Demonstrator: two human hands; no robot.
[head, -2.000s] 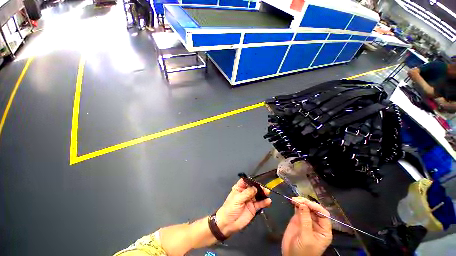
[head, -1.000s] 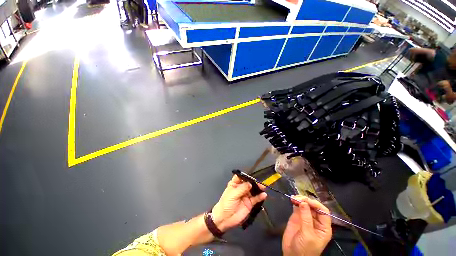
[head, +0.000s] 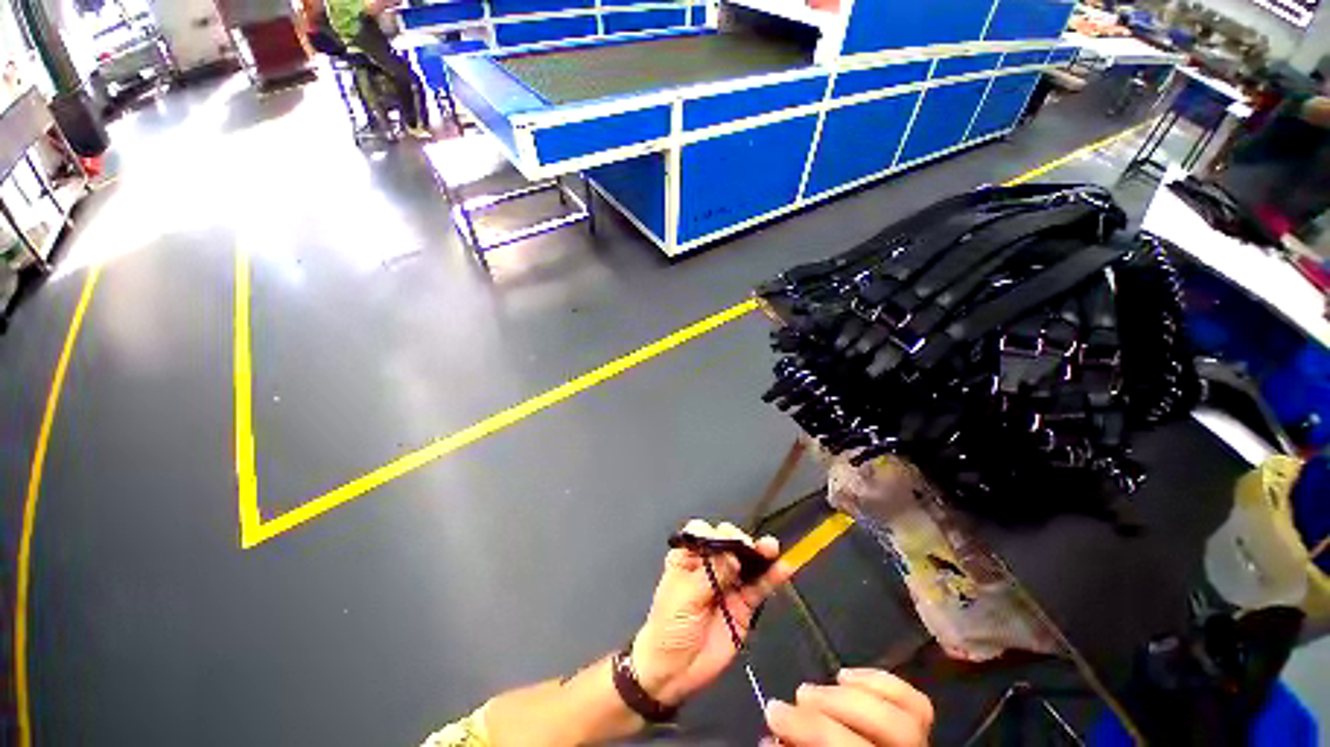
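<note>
My left hand (head: 696, 616), with a dark band at the wrist, holds the end of a black strap (head: 722, 550) in the air at the lower centre. My right hand (head: 853, 712) is at the bottom edge, partly cut off, right of and below my left hand. It holds a thin rod (head: 754, 674), silvery near my fingers and dark toward its tip. The tip is at the strap; whether it touches cannot be told. A large pile of black straps (head: 977, 343) with small shiny metal parts lies to the right.
A crumpled, stained plastic wrap (head: 941, 577) hangs below the pile. A whitish tub (head: 1257, 540) with yellow and blue cloth stands at the right edge, beside dark items. A blue-and-white conveyor machine (head: 744, 161) stands behind. People are at the back left and right.
The rod has swung from a shallow slant to a steep one. My right hand has moved down and left, partly out of the picture. The view has shifted slightly.
</note>
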